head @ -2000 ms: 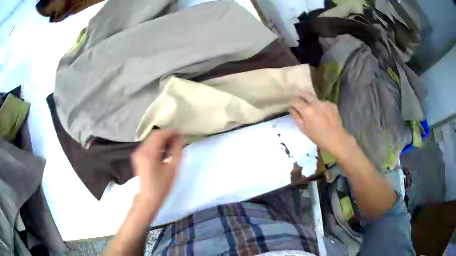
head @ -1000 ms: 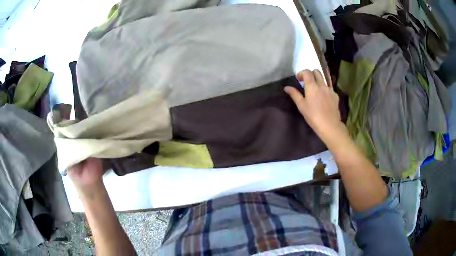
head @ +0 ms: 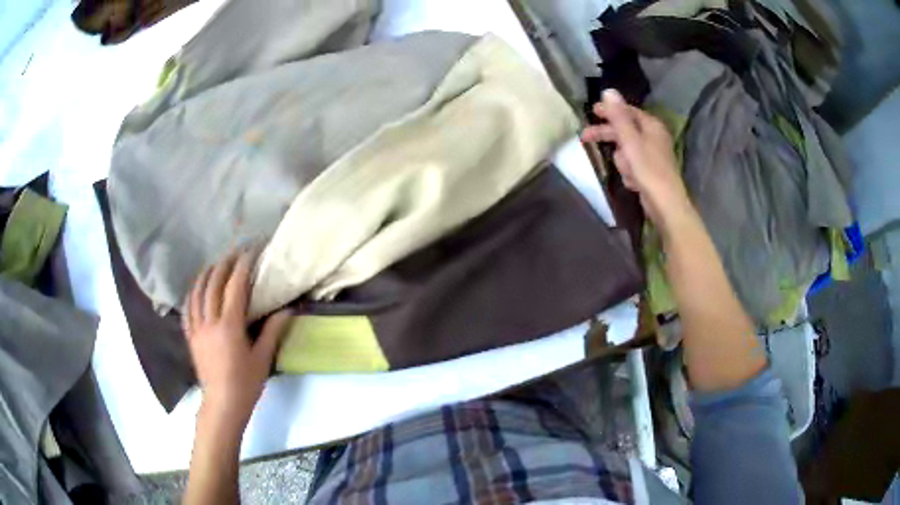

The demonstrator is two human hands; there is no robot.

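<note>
A garment lies on the white table. Its grey body panel (head: 247,138) spreads over the upper left. The beige sleeve (head: 434,168) lies diagonally across the grey, its far end near the table's right edge. Below it are a dark brown panel (head: 513,266) and a lime patch (head: 333,343). My left hand (head: 225,330) rests flat on the garment's lower left, fingers spread over the grey and brown cloth beside the sleeve's near end. My right hand (head: 632,143) is raised just right of the sleeve's far end, fingers apart, holding nothing visible.
A pile of grey, lime and dark garments (head: 745,187) hangs at the right, with something blue (head: 839,258) beside it. Another garment pile (head: 39,345) is at the left edge. A rust-brown bundle (head: 123,15) lies at the far table edge. The table's right edge (head: 553,59) shows worn brown.
The beige sleeve, bunched at the left in my left hand, now lies up and to the right across the grey panel. My left hand has let go and lies flat. My right hand has moved up.
</note>
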